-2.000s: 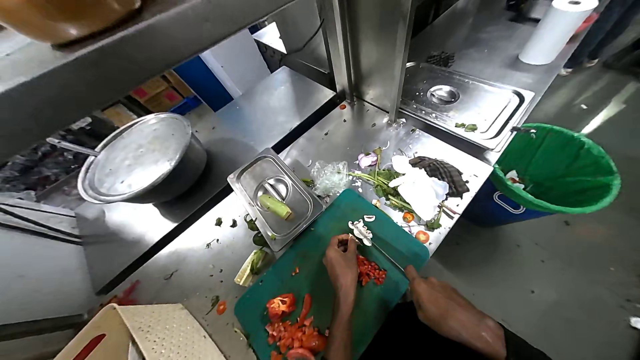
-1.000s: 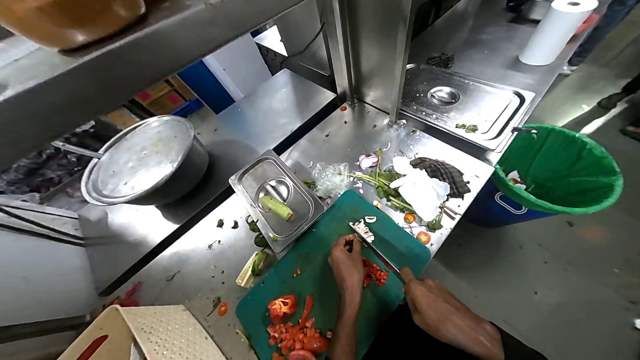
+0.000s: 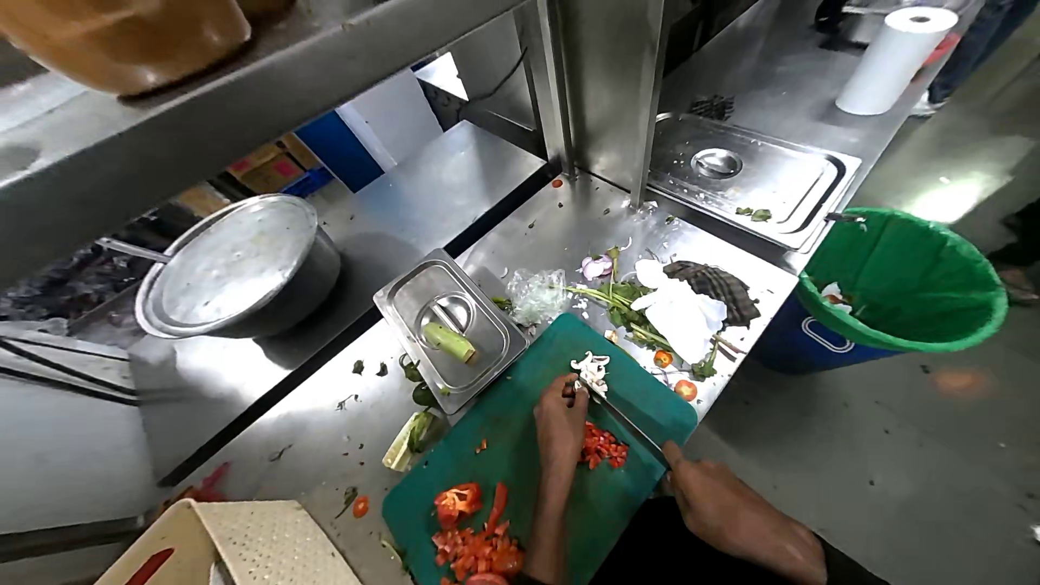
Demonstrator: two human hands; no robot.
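Observation:
My right hand (image 3: 703,491) is closed round the handle of a kitchen knife (image 3: 626,422), whose blade points up and left over the green cutting board (image 3: 520,414). At the blade's tip my left hand (image 3: 562,410) has its fingers bent down, beside white sliced pieces (image 3: 591,370) that look like mushroom; whether it pinches one is hidden. Diced red pieces (image 3: 603,448) lie right of my left wrist. Chopped red pepper or tomato (image 3: 479,552) is heaped at the board's lower left, near a cut red pepper (image 3: 457,504).
A steel lid (image 3: 414,313) bearing a green stalk (image 3: 448,343) adjoins the board. Beyond lie plastic wrap (image 3: 539,296), leafy scraps and a checked cloth (image 3: 715,288). A covered pot (image 3: 236,268) stands left, a green-lined bin (image 3: 910,276) right, a perforated basket (image 3: 268,544) lower left. A steel shelf (image 3: 244,89) overhangs.
The knife and left hand have shifted slightly at the white pieces, which lie differently from before. Both hands stay over the same part of the board.

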